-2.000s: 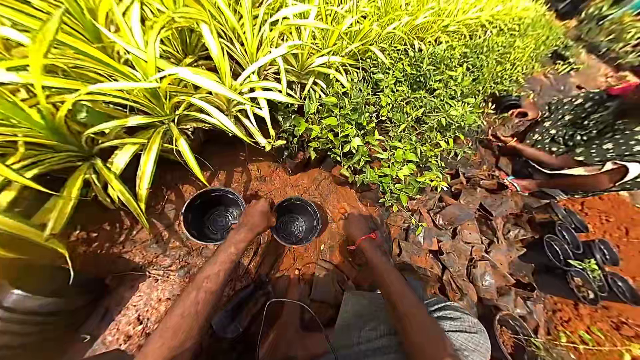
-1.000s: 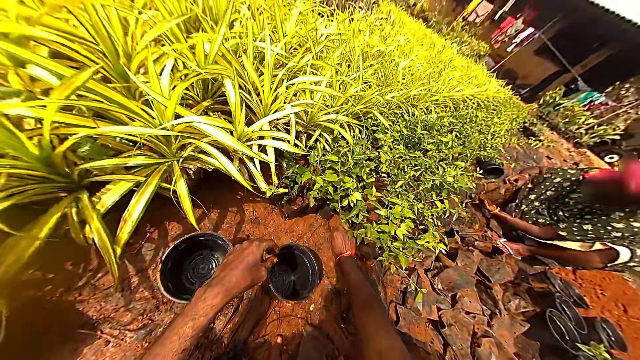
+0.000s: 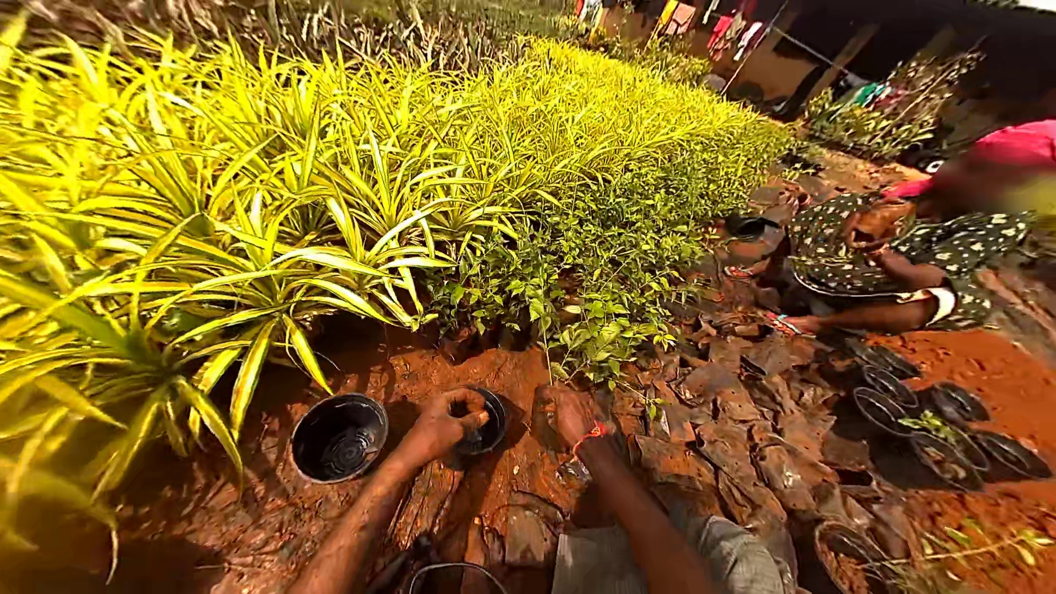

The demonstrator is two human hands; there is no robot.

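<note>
My left hand [image 3: 445,422] is at the left rim of a small black plastic pot [image 3: 485,421], its fingers curled together; whether they pinch the rim I cannot tell. Left of it a larger black plastic pot [image 3: 340,437] stands upright with its dark inside showing. My right hand [image 3: 569,417], with a red thread round the wrist, is low at the front edge of the leafy green seedlings [image 3: 598,326]. A thin stem rises from beside its fingers, but their grip is not clear.
Yellow-green striped plants [image 3: 355,223] fill the left and back. Crumpled dark planting bags [image 3: 742,421] lie at right. Several black pots [image 3: 887,408] stand on red soil. Another person [image 3: 874,247] crouches at the right, and clothes [image 3: 726,33] hang far behind.
The view has tilted up, showing more background. My left hand has stayed near the small pot. My right hand was higher against the seedlings one second ago and is now lower, with fingers bent.
</note>
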